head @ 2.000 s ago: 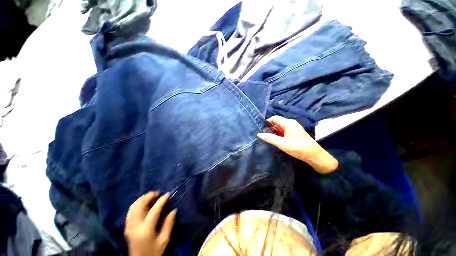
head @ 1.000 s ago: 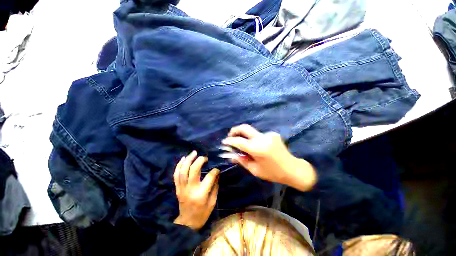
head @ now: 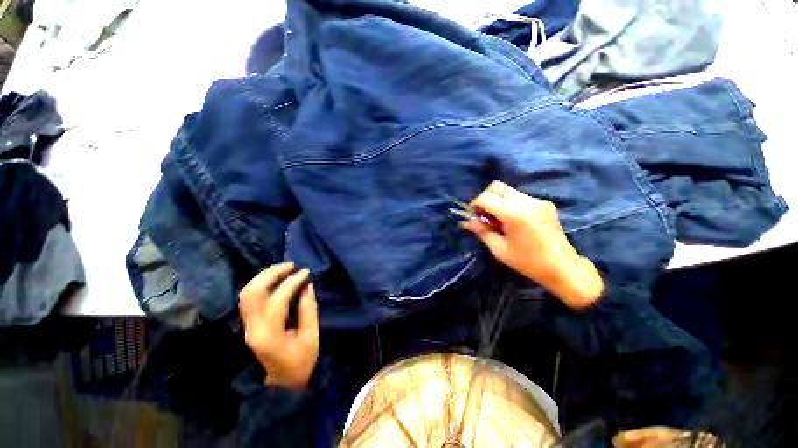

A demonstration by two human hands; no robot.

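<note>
A blue denim jacket (head: 411, 157) with pale topstitching lies spread in front of me. My right hand (head: 534, 241) is over its middle, closed on small thread snips (head: 487, 220) with a red part; their thin tips point left, just above the cloth. The fingers mostly hide the snips. My left hand (head: 282, 324) is at the jacket's near left edge, fingers bent and apart, with no cloth clearly gripped. A pale stitched line shows on the jacket between my hands.
A white table (head: 105, 188) bears the jacket. A lighter blue denim piece (head: 691, 157) lies at right, a grey garment (head: 643, 44) with white cord behind. Black and grey garments (head: 39, 236) hang at the left. A pale round shape (head: 451, 407) with dark streaks is at the bottom.
The jacket first shifted and now shows a different panel, with its left sleeve part more exposed. My left hand has moved left, away from my right hand. The right hand moved right and up with the snips.
</note>
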